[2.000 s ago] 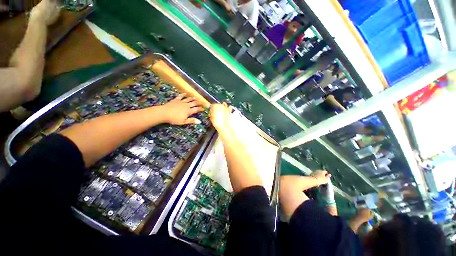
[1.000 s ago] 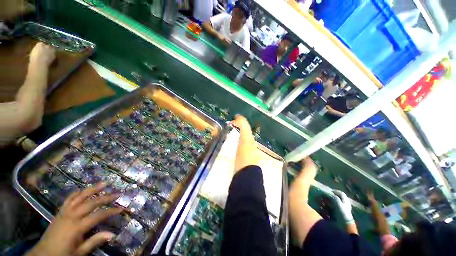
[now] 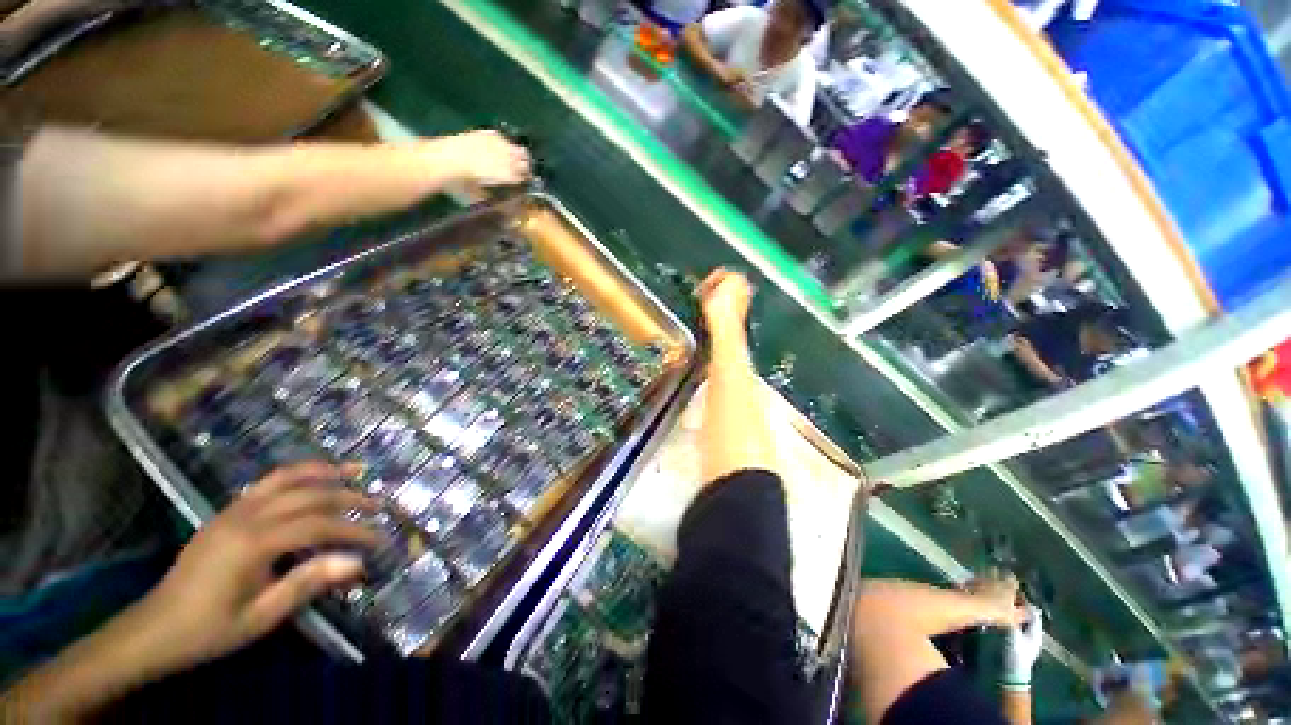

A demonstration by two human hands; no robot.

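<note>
My left hand (image 3: 283, 560) is over the near left corner of the left steel tray (image 3: 156, 361), fingers apart, with nothing seen in it. Dense rows of circuit boards (image 3: 453, 411) with dark, green and shiny silver parts fill most of that tray. My right hand (image 3: 725, 298) reaches past the trays over the green line. Its fingers are bunched, and whether they hold a board is too blurred to tell. The right tray (image 3: 858, 545) has greener boards (image 3: 602, 616) at its near end and a white sheet (image 3: 666, 482); my right forearm hides part of it.
Another person's arm (image 3: 283, 191) reaches across at the upper left, its hand just beyond the left tray's far corner. A brown-lined tray (image 3: 156, 85) is behind it. Another worker's arm (image 3: 920, 616) is at the right. A white frame (image 3: 1090, 390) and blue bin (image 3: 1189, 128) are at upper right.
My left hand drew back from the left tray's far end to its near corner. My right hand moved off the tray rims onto the line. The neighbour's arm at left swung across towards the line.
</note>
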